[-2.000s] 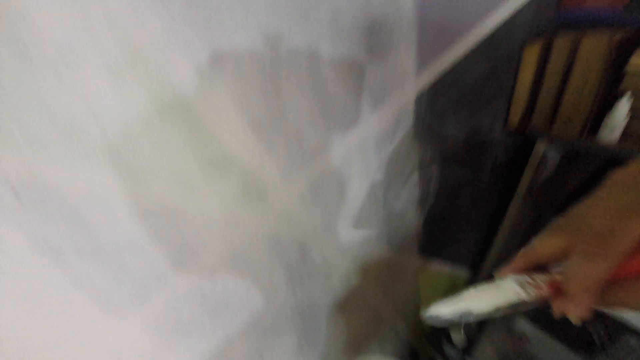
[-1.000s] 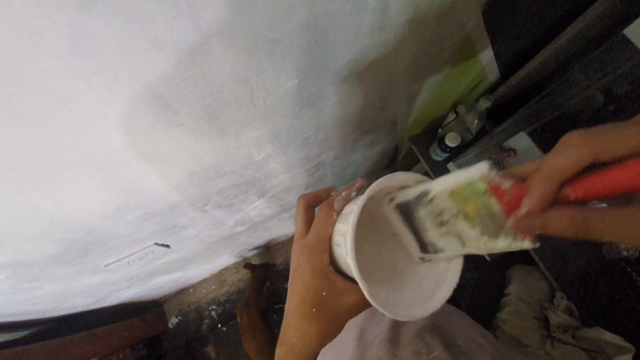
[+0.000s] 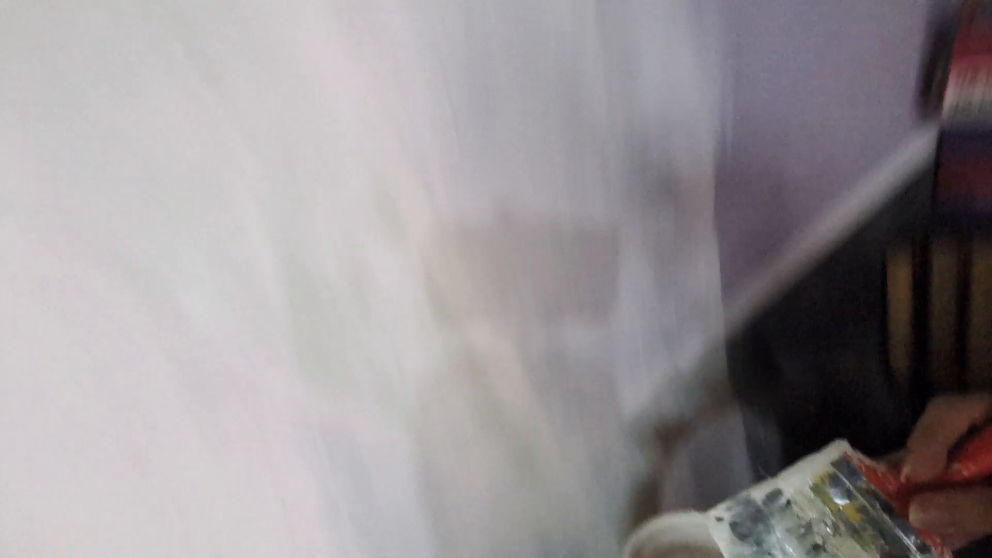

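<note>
At the lower right, my right hand [image 3: 942, 473] grips the red handle of a wide paintbrush [image 3: 814, 504], its head smeared with white, grey and yellow paint. The brush head lies across the rim of a white cup [image 3: 674, 535], which is cut off by the bottom edge. My left hand is out of the picture. A large white painted surface [image 3: 232, 279], blurred, fills the left and middle, with uneven greyish and greenish patches showing on it.
Beyond the painted surface's right edge is a purplish wall [image 3: 814, 93]. A pale diagonal strip [image 3: 837, 225] borders a dark area. Yellowish upright slats or objects [image 3: 938, 310] stand at the far right, below a blurred red and blue thing [image 3: 969, 116].
The view has swung up, so the cup has dropped to the bottom edge and my left hand, seen on it one second ago, is out of view. The brush is still in my right hand.
</note>
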